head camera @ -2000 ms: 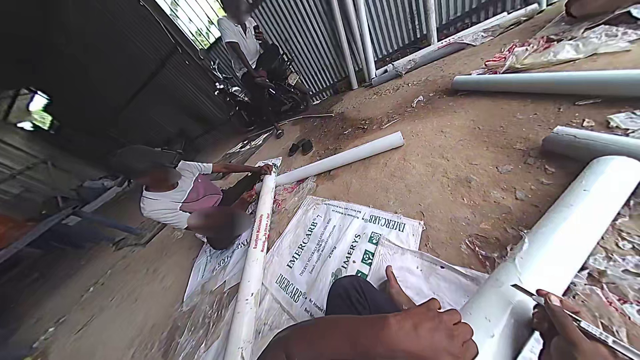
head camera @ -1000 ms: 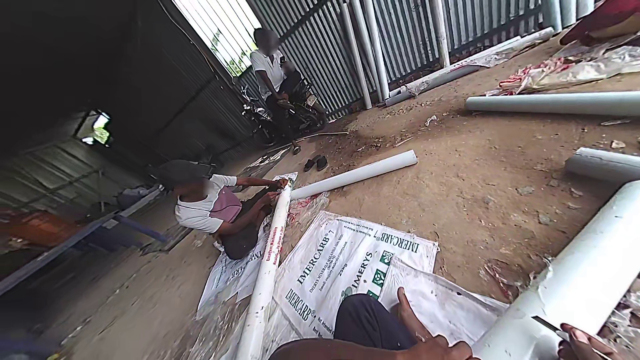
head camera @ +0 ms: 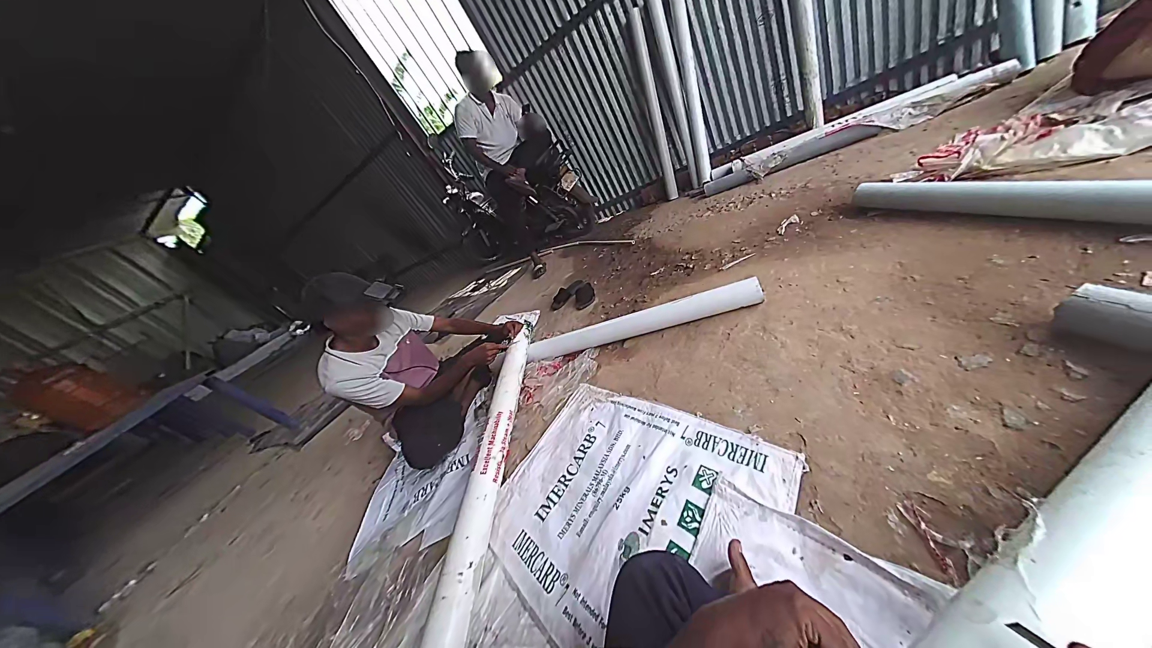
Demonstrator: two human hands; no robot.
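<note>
My left hand (head camera: 769, 619) shows at the bottom edge beside my dark-clothed knee (head camera: 661, 594) and a bare toe (head camera: 741, 567); its fingers are mostly cut off. A large white plastic pipe (head camera: 1071, 549) lies at the lower right. Over it, at the bottom edge, shows the dark tip of a thin tool (head camera: 1024, 634). Only a sliver of my right hand (head camera: 1074, 644) is in frame, so its grip is hidden. Printed white sacks (head camera: 630, 468) lie on the ground. A narrower white pipe with red lettering (head camera: 486, 468) crosses them at left.
A seated co-worker (head camera: 378, 360) has both hands at the narrower pipe's far end, near another pipe (head camera: 648, 317) and sandals (head camera: 574, 294). Another person (head camera: 490, 126) is by a motorcycle (head camera: 549, 211). More pipes lie right (head camera: 999, 200) and stand against the corrugated wall (head camera: 909, 54).
The view has shifted, and my hands now lie lower in it. Two seconds ago my right hand was plainly seen holding a thin tool at the large pipe; now it is almost wholly cut off.
</note>
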